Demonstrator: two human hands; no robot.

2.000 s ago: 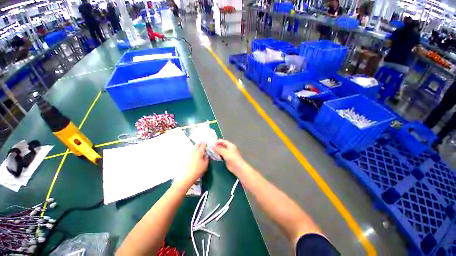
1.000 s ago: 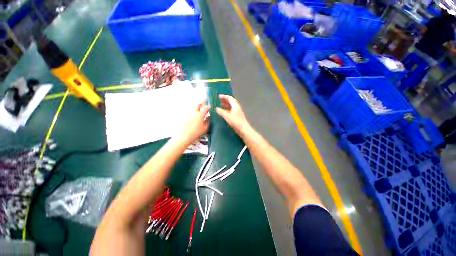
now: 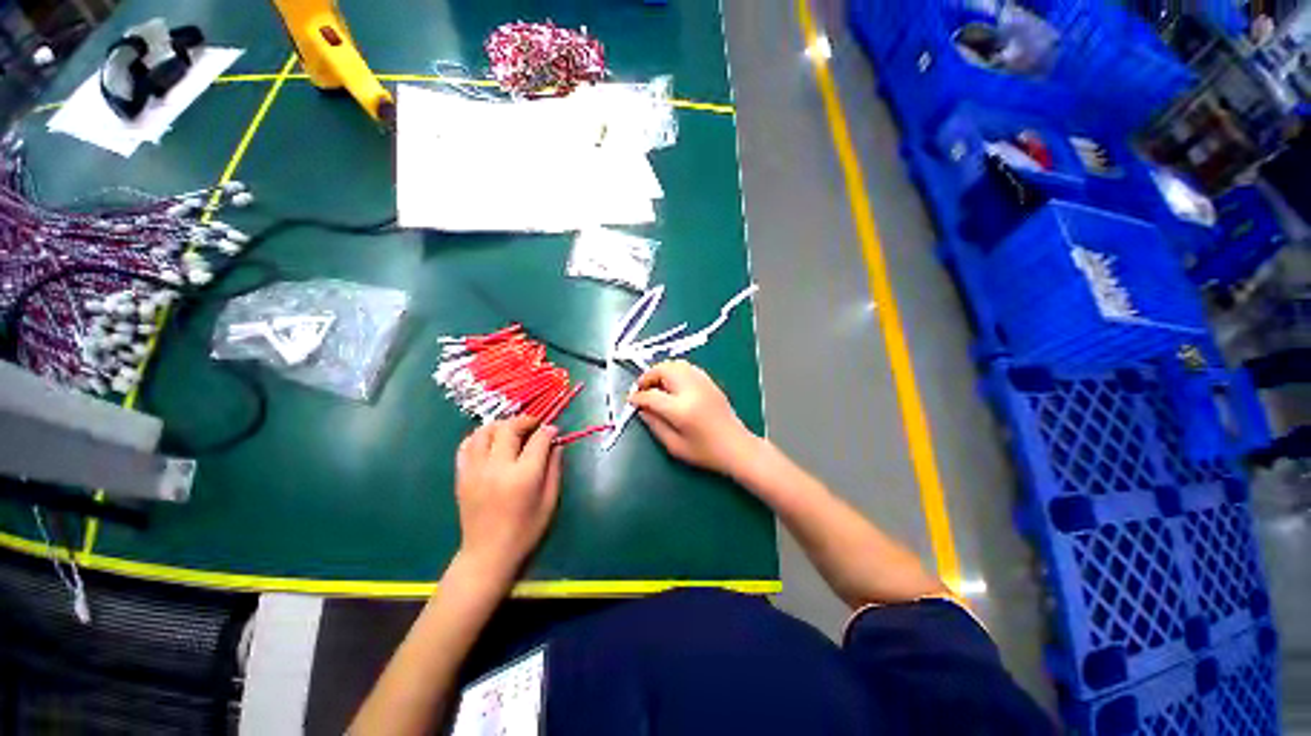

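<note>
Red leads (image 3: 521, 377) with white ends lie in a fan on the green bench in front of me. My left hand (image 3: 509, 475) is at the bundle's lower right edge, its fingers closed on one red lead (image 3: 581, 434) that points right. My right hand (image 3: 687, 413) is just right of it, with thumb and finger pinched on a thin white piece of tubing (image 3: 621, 423). More white tubing (image 3: 696, 339) lies spread above my right hand. The lead's tip and the white piece are close together; whether they touch is unclear.
White paper (image 3: 503, 158), a small clear bag (image 3: 613, 258) and a larger clear bag (image 3: 314, 338) lie beyond and left. A heat gun (image 3: 334, 55), wire harnesses (image 3: 101, 273) and a grey housing (image 3: 86, 431) are further left. Blue bins (image 3: 1107, 288) stand across the aisle.
The view has tilted down toward the near bench edge. Both hands have moved from the paper's right edge back to the red leads and white tubing, and now hold a piece each.
</note>
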